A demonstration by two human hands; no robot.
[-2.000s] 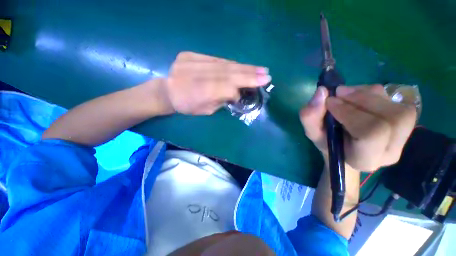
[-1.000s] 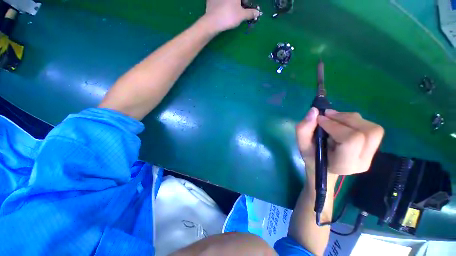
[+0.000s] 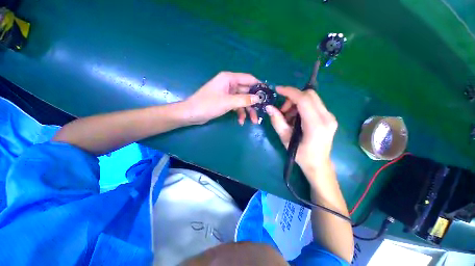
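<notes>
A small round assembly (image 3: 262,95), a black ring with a silvery centre, is held in front of me. My left hand (image 3: 221,98) grips its left side between thumb and fingers. My right hand (image 3: 307,122) has thumb and fingertips at its right edge. The soldering iron (image 3: 296,136) is tucked in my right hand, its brownish metal tip pointing up and away from the assembly, its cord trailing down. Another round assembly (image 3: 332,45) with bright tabs lies on the green bench just beyond the iron tip.
A tan ring with a shiny centre (image 3: 384,137) lies right of my right hand. Beyond it are a black box (image 3: 427,195) and a red wire (image 3: 376,177). A yellow-and-black object (image 3: 14,30) is far left. Dark parts show at the right edge.
My left hand has come back from the far side of the bench with a round assembly. My right hand has moved left to meet it, tucking the iron back. The view has shifted.
</notes>
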